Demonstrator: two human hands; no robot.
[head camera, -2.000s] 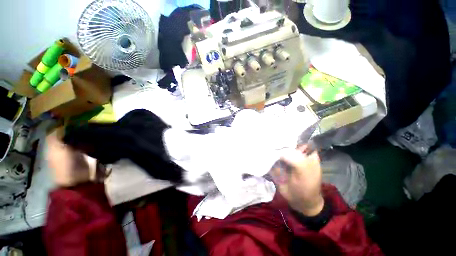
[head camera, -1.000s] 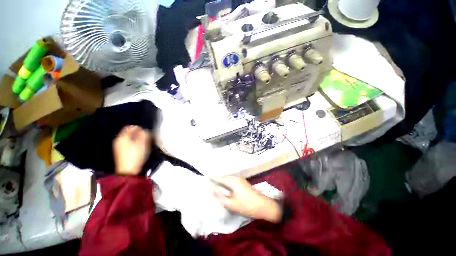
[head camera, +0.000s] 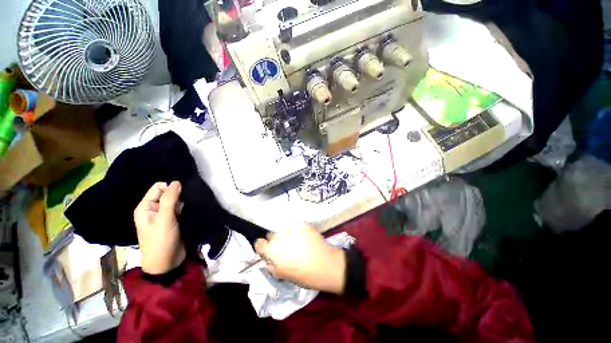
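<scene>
Black fabric (head camera: 144, 177) lies in a limp pile left of the machine, with a narrow part running right. My right hand (head camera: 305, 258) pinches the end of that narrow part near the table's front edge. A thin, dark pointed thing shows below its fingers, too small to name. White fabric (head camera: 281, 295) lies bunched under and below my right hand, at the lap. My left hand (head camera: 159, 224) is over the black fabric with thumb and fingertips together; whether it pinches anything is hidden. The overlock machine's needle area (head camera: 285, 124) has no hand at it.
The overlock machine (head camera: 335, 60) stands behind the hands. Black-and-white trimmings (head camera: 325, 177) and red thread (head camera: 393, 167) lie before it. A desk fan (head camera: 100, 57) and cardboard box (head camera: 67, 144) are at left, patterned cloth (head camera: 452, 100) at right. A plastic bag (head camera: 452, 214) hangs below the edge.
The white fabric has come down from the machine front to the lap, uncovering the trimmings. My left hand moved right, over the black fabric; my right hand moved left and now pinches black fabric. The view shifted.
</scene>
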